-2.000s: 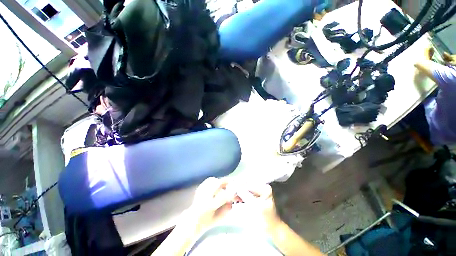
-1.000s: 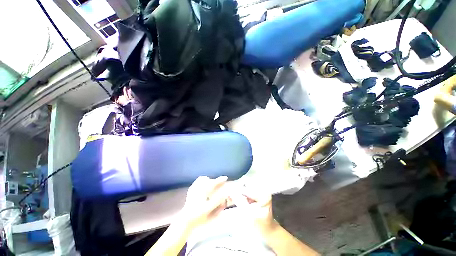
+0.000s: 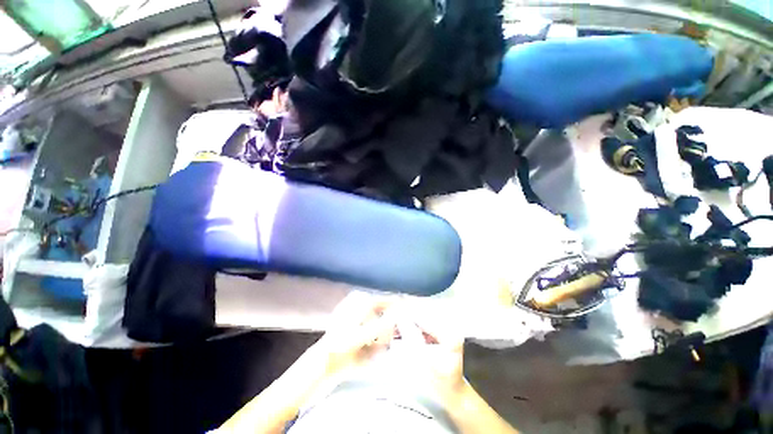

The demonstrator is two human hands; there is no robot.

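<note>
My left hand [image 3: 360,326] and my right hand [image 3: 436,343] are close together at the lower middle, in front of the board's rounded end. Their fingertips nearly meet. Glare washes them out, and I cannot tell whether something small is between the fingers. The blue padded sleeve board [image 3: 339,233] lies just beyond them with a bright sun patch on its left part and no garment on it. The steam iron [image 3: 572,290] with its yellow-brown handle rests on the pale pad to the right, touched by neither hand.
A heap of black cloth [image 3: 390,136] lies behind the board. A second blue board [image 3: 606,75] is at the back right. Black pieces [image 3: 686,263] and cords lie right of the iron. Dark cloth [image 3: 169,292] hangs at the left table edge. Compartments with metal fittings [image 3: 72,216] are at the left.
The view has turned, so the table looks more level and its things sit further right. My hands stay together in front of me. The iron stays on its pad.
</note>
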